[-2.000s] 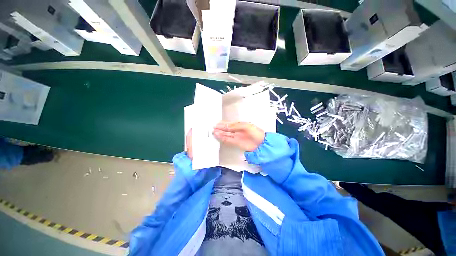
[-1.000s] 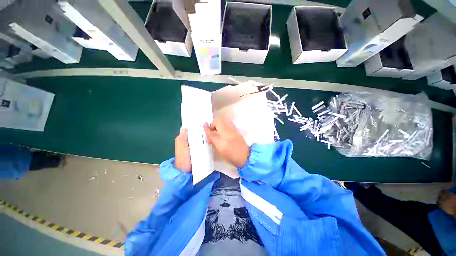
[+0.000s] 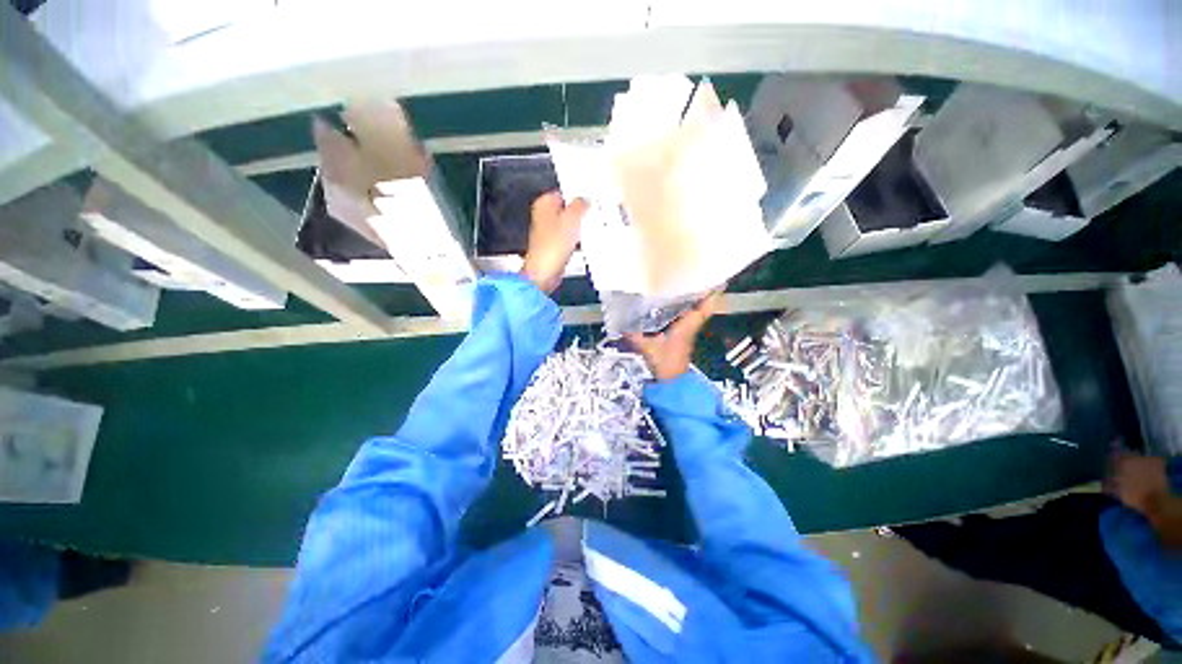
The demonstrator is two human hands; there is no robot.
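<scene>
An open retail box (image 3: 668,208), white outside and cream inside, is held up over the rear line with its open end and flaps facing me. My left hand (image 3: 554,243) grips its left side, in front of a dark-filled box. My right hand (image 3: 677,340) is at its lower edge, fingers partly hidden under the box. A loose pile of white clips (image 3: 586,426) lies on the green bench between my forearms. A clear plastic bag (image 3: 953,370) full of the same pieces lies to the right.
Open boxes with dark inserts (image 3: 887,195) and leaning printed cartons (image 3: 428,240) stand behind the bench's pale edge strip (image 3: 214,348). A white overhead shelf (image 3: 519,55) and slanting post (image 3: 240,208) are above. Another person's hand (image 3: 1141,480) is at the far right.
The box has moved from in front of my body up and away over the rear line, with both hands on it. The clip pile it hid now shows. The camera view has shifted upward.
</scene>
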